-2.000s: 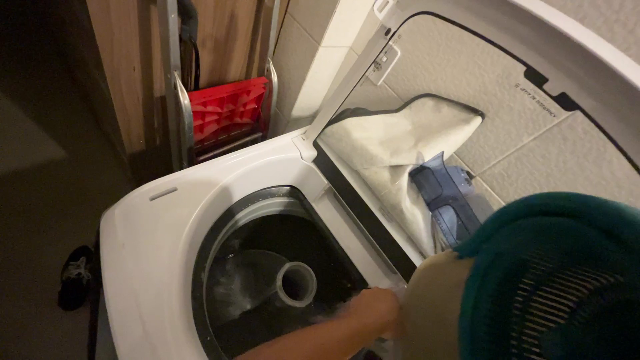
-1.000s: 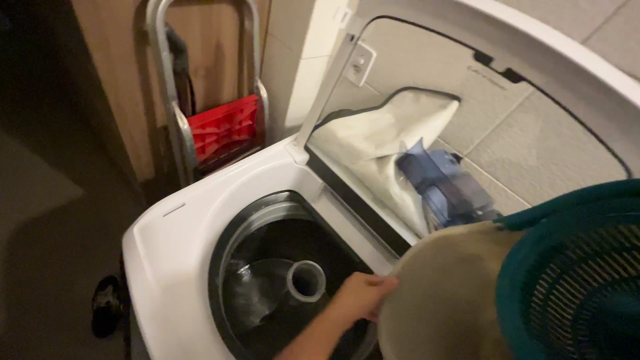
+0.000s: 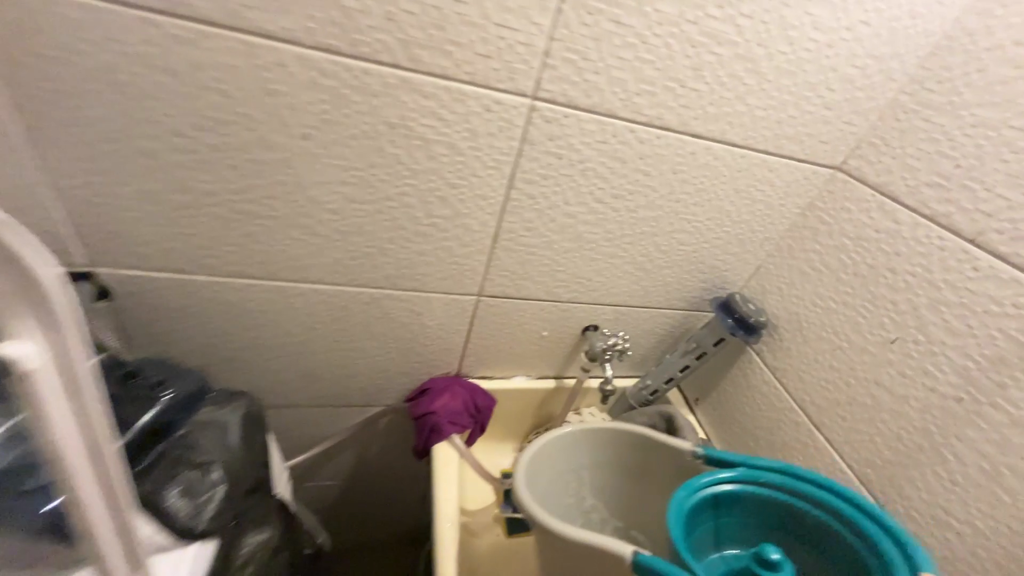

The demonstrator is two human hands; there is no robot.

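Observation:
Neither of my hands shows clearly in the head view. A grey mop bucket (image 3: 592, 488) with a teal wringer basket (image 3: 760, 512) and teal handle stands out at the bottom right, over a cream laundry sink (image 3: 445, 512). What supports the bucket is hidden below the frame. Behind it, a metal tap (image 3: 606, 349) is fixed to the tiled wall. A purple cloth (image 3: 450, 414) hangs over the sink's left back corner, beside a pale hose (image 3: 476, 462).
A grey slotted tube with a dark cap (image 3: 680, 360) leans in the wall corner. Black plastic bags (image 3: 200, 464) lie at the lower left, behind a pale metal frame (image 3: 64, 400). Textured tiled walls (image 3: 320, 176) rise behind the sink.
The view has swung from the open washing machine to the sink corner. My hand, earlier at the grey bucket's rim above the machine, is out of sight; the bucket is now over the sink.

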